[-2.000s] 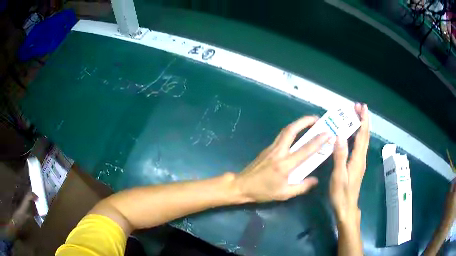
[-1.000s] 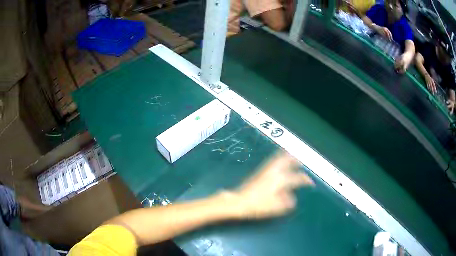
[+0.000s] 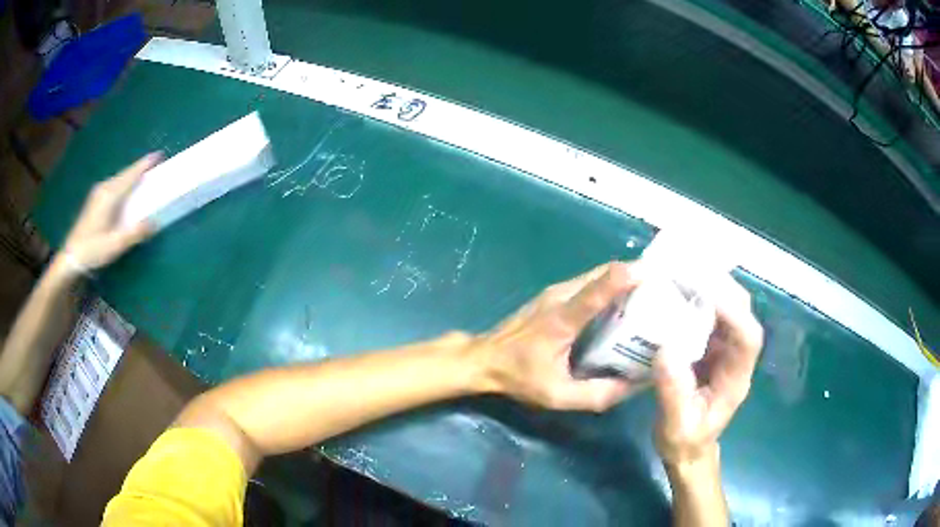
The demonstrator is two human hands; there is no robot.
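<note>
A white product box [image 3: 641,335] with small dark print is held above the right part of the green bench, blurred by motion. My left hand [image 3: 567,335] grips its left side. My right hand [image 3: 711,360] holds its right side, fingers bent around the upper end, where white flaps seem to stand up; their exact state is too blurred to tell. Another white box [image 3: 201,173] is at the far left of the bench, gripped at its left end by another person's hand [image 3: 108,218].
The green bench [image 3: 340,257] has a white edge strip [image 3: 515,147] and a white post [image 3: 243,36]. A brown carton [image 3: 155,412] holding printed white items [image 3: 85,376] is below left. A blue bin [image 3: 91,64] is far left. White material [image 3: 928,437] lies far right.
The closed box on the left is now in another person's hand. Both my hands now hold a box at the right, and the open-ended box that lay at the right is gone from there.
</note>
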